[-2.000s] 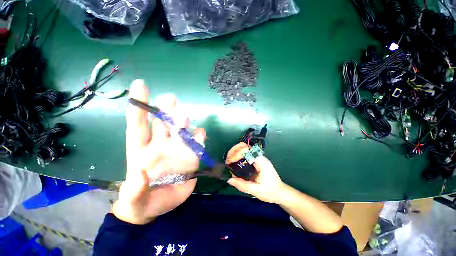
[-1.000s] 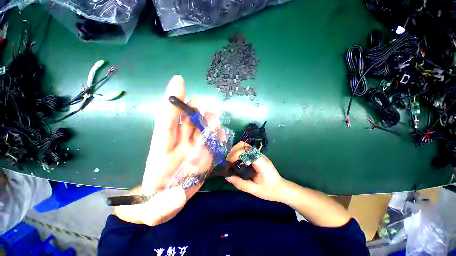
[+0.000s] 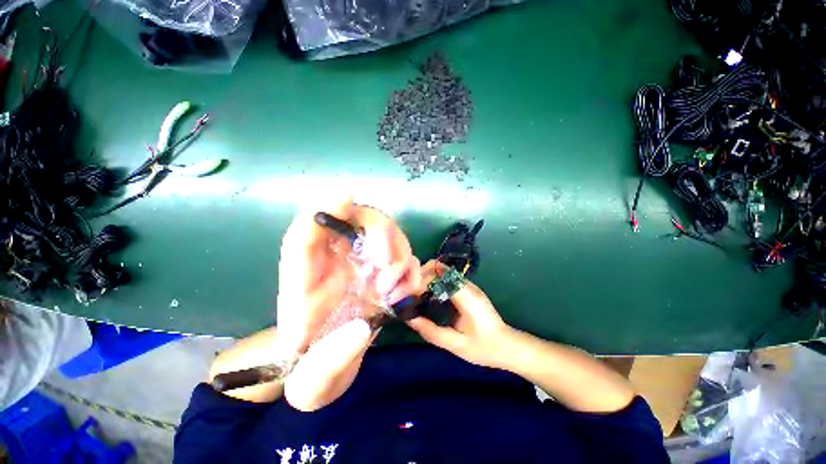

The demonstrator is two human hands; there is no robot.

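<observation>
My left hand is curled around a plier-like tool, with its palm side and fingers towards the camera. One dark handle end sticks out above the fingers and the other lies over the wrist. The tool's dark front end meets the work at my right hand; the exact contact is hidden. My right hand holds a black housing with its fingertips. A small green circuit board shows above the fingers, with thin wires and a black cable bundle beyond it.
Small dark parts lie in a flat heap at mid-table. Pale-green-handled pliers lie open at left beside a black cable heap. Another cable heap with boards lies at right. Clear bags lie at the far edge.
My left hand's fingers have folded in over the tool, where they were spread before. The tool's handles have shifted and less blue shows. My right hand stays nearly in place with the housing.
</observation>
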